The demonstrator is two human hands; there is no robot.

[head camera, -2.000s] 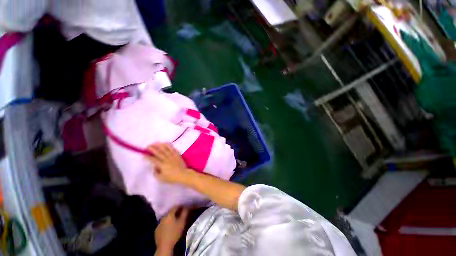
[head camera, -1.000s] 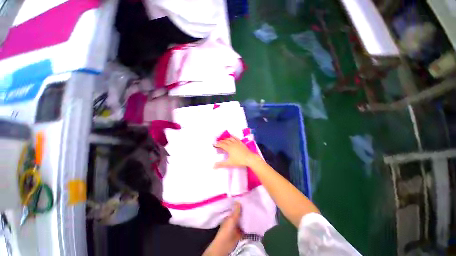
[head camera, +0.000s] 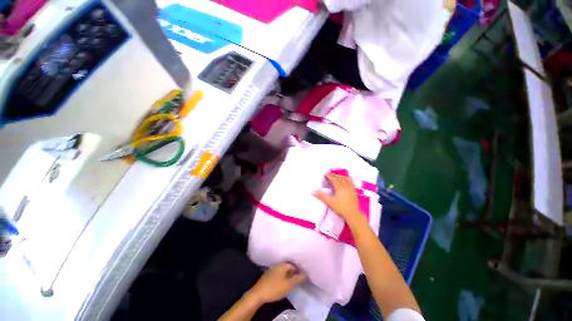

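Note:
A bundle of pale pink part-sewn garment pieces (head camera: 307, 188) with magenta strips and patches lies heaped beside the table, below its edge. My right hand (head camera: 340, 195) rests on top, thumb and fingers apart, fingertips at a magenta patch (head camera: 339, 173). My left hand (head camera: 279, 281) is at the bundle's near edge, its fingers curled against the pale pink fabric; its fingertips are partly hidden, and I cannot tell if it grips.
White sewing machine table (head camera: 135, 232) at left, with green-and-yellow-handled scissors (head camera: 157, 139), an orange stick (head camera: 190, 103) and the machine head (head camera: 94, 69). More pale pink pieces (head camera: 357, 116) lie beyond the bundle. A blue bin (head camera: 407, 235) stands right of it on the green floor.
The view has swung left, bringing in more of the machine table. My right hand has moved from the magenta-edged side onto the patch area, its fingers now more bent.

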